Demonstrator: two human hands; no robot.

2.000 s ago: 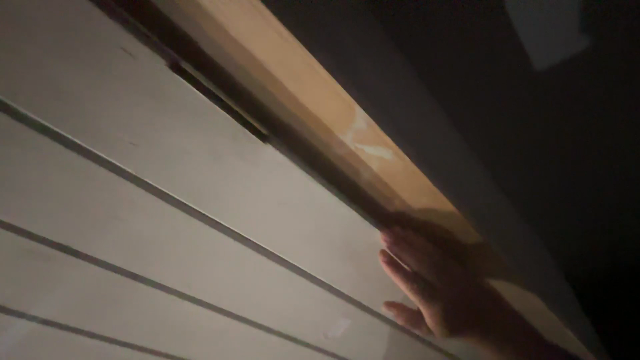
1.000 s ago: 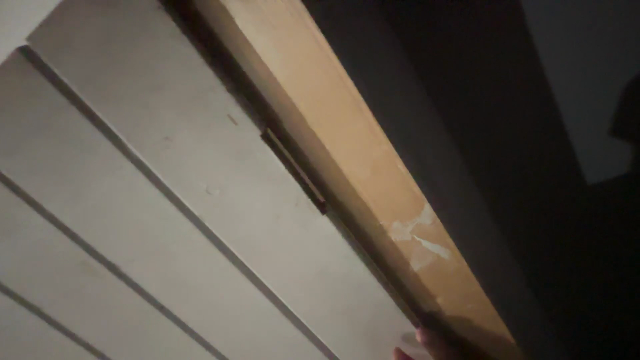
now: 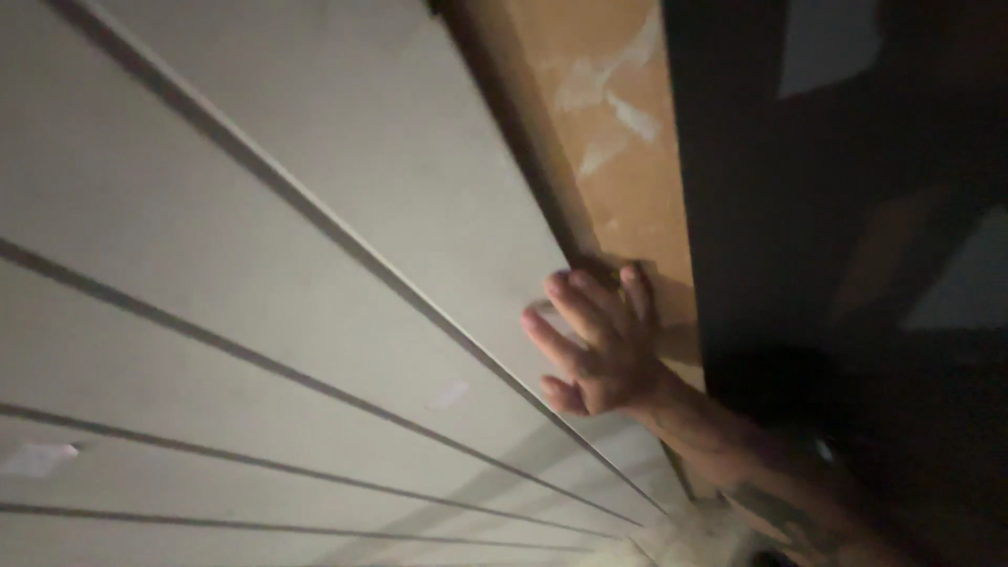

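Observation:
My right hand [image 3: 606, 346] reaches in from the lower right with its fingers spread and no object seen in it. It lies against the edge of a pale grey panelled surface [image 3: 354, 173], where that surface meets a tan, wood-coloured strip [image 3: 614, 181]. Some fingers are over the pale panel and one is over the strip; the exact contact is blurred. A dark gap [image 3: 520, 150] runs between panel and strip up to the fingertips. My left hand is out of view.
Long dark grooves [image 3: 339, 228] cross the pale surface and draw together at the lower right. Whitish marks [image 3: 622, 118] show on the tan strip. A dark, smooth surface [image 3: 787, 205] with dim reflections fills the right side. Something pale and blurred [image 3: 693, 535] lies at the bottom.
My right hand, barely in view at the bottom edge one second ago, now shows fully with its forearm and spread fingers. The view has shifted and turned along the panel.

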